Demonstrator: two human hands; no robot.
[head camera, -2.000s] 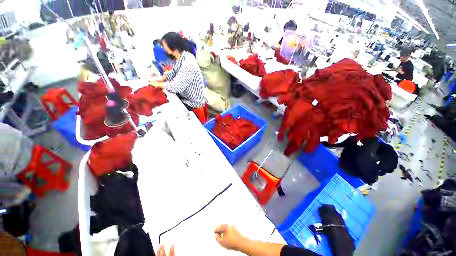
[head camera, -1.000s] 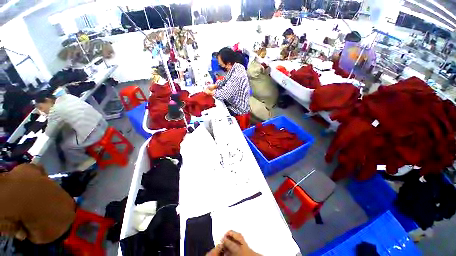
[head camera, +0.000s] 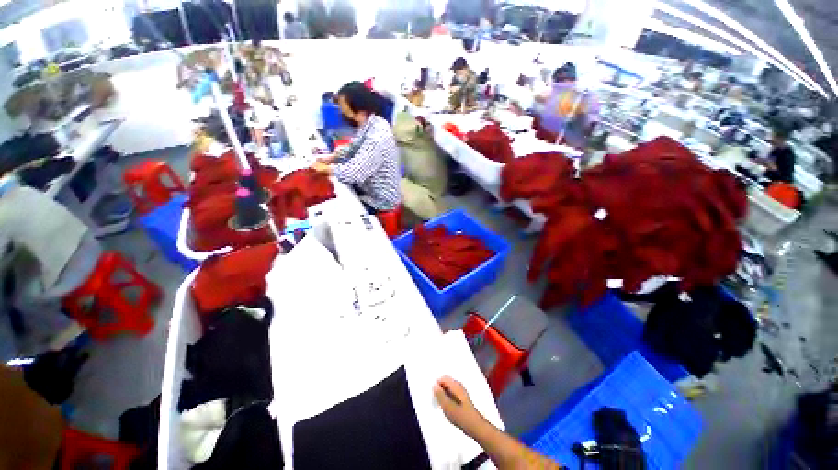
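Observation:
A black garment panel (head camera: 361, 428) lies flat on the white table (head camera: 322, 353) at the near edge of the picture. A stiff white sheet, probably the marking template (head camera: 457, 352), lies to the right of the panel, by the table's right edge. My right hand (head camera: 462, 404) is over this sheet, to the right of the panel. It holds a thin dark pen-like thing (head camera: 449, 393) in closed fingers. My left hand is out of the picture.
Black cloth (head camera: 223, 358) and a white piece (head camera: 204, 427) lie in the left trough. A red stool (head camera: 496, 353), a blue crate with red pieces (head camera: 452, 262) and a blue crate bearing a black bundle (head camera: 617, 441) stand right. A seated person (head camera: 372, 151) works beyond.
The white sheet has moved right, off the black panel, which now shows broadly. My right hand has moved right and my left hand has left view. The camera has turned.

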